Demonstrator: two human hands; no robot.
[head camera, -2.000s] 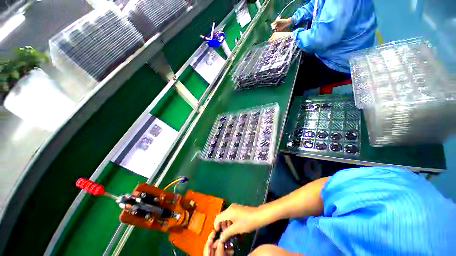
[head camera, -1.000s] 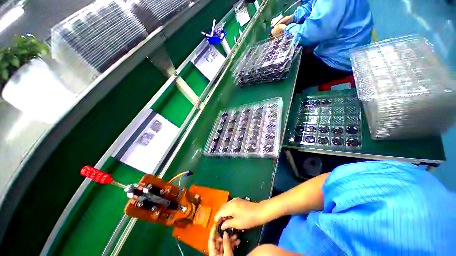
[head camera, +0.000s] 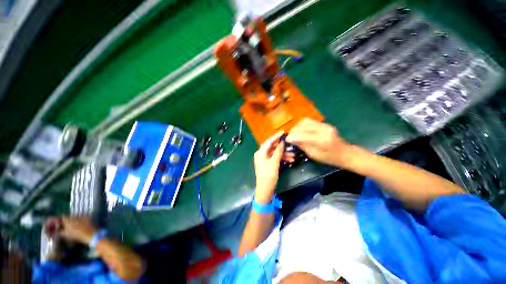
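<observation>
My left hand (head camera: 267, 161), with a light blue band on the wrist, and my right hand (head camera: 316, 140) meet at the front edge of the orange press's base. Both hold a small black round part (head camera: 288, 147) between their fingertips. Fingers cover much of it, so any joined piece is hidden. The orange hand press (head camera: 252, 66) stands just beyond my hands, its flat base plate (head camera: 280, 116) towards me. Its red handle is not in view.
A clear blister tray (head camera: 421, 66) of black parts lies right, with a lower tray (head camera: 471, 150) below. A blue controller (head camera: 152, 165) stands left, with loose black parts (head camera: 218, 148) and tubing beside it. Another person's hand (head camera: 79, 228) is at lower left. Some of the view is blurred.
The view has swung left, bringing the blue controller and another person's hand into sight. The far tray stacks have left the view. My hands still hold the black part together.
</observation>
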